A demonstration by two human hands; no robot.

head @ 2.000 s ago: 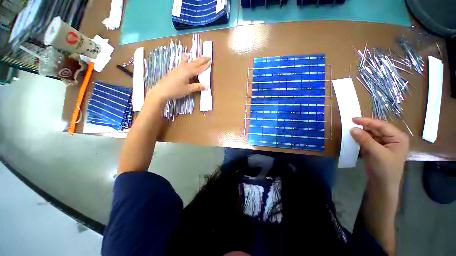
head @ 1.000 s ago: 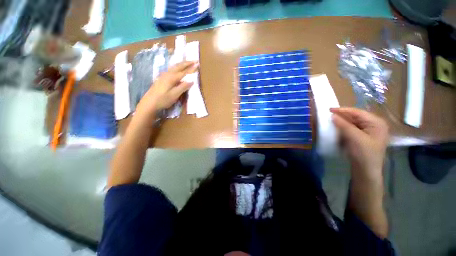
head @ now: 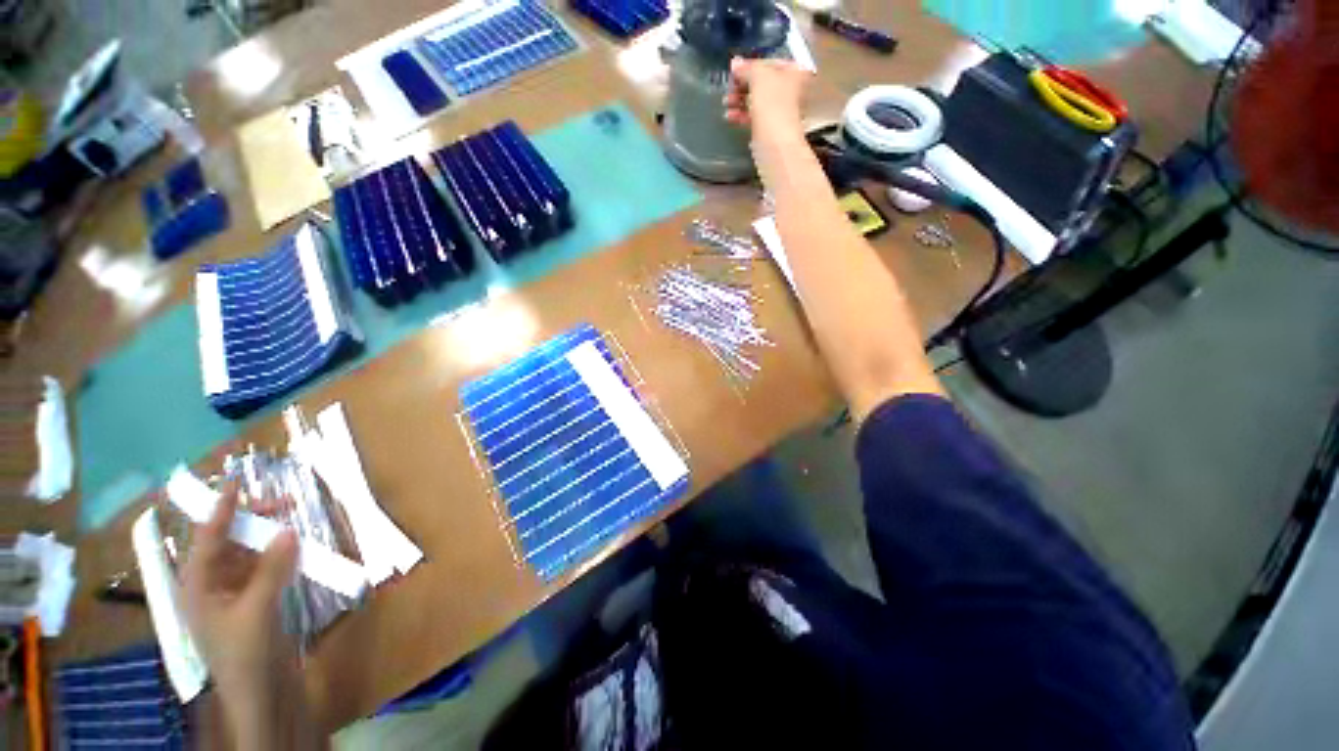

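The blue cell panel point(head: 536, 462) lies on the brown bench near its front edge, with thin ribbon ends sticking out at its sides. A white strip point(head: 629, 417) lies across the panel, near its right side. My left hand point(head: 242, 580) is at the left ribbon pile point(head: 301, 506), with another white strip point(head: 326, 565) between its thumb and fingers. My right hand point(head: 767, 96) is stretched out to the grey round container point(head: 708, 110) with a dark top. Its fingers are curled at the container's upper right side; whether they hold anything cannot be told.
Curved cell pieces point(head: 276, 320) and dark cell blocks point(head: 397, 228) stand on the green mat point(head: 140, 396). Short ribbon pieces point(head: 712, 316) lie right of the panel. A tape roll point(head: 893, 121), a black box point(head: 1028, 140) with red and yellow handles, and a black cable are at the right.
The view has turned to the right. My right hand has let go of its white strip, now on the panel, and reached to the container. My left hand has lifted a white strip.
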